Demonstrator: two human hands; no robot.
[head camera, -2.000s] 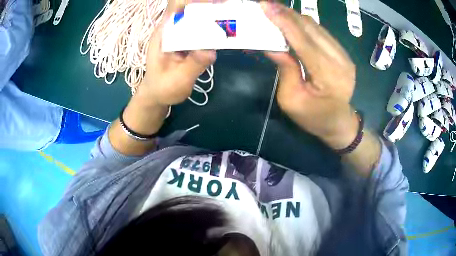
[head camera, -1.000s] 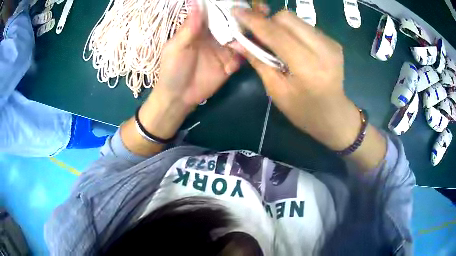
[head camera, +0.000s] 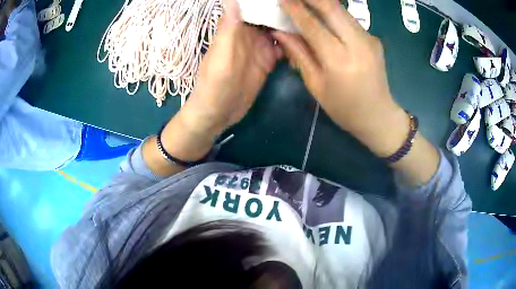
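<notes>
A white shoe upper is at the top centre, held between both hands and cut off by the picture's top edge. Fingers hide much of it. My left hand is bare and grips its left side, with fingertips at its lower edge. My right hand is bare and lies over its right side, fingers bent across it. The fingertips of both hands nearly meet under it.
A heap of pale cord loops lies left of my hands. White uppers are piled at the right. Flat white sole pieces lie at the far edge and upper left. Another person's blue sleeve is at the left.
The upper went from being held level and broad to a tilted, narrower view, and now shows as a small white patch between the fingers. Both hands have moved closer together.
</notes>
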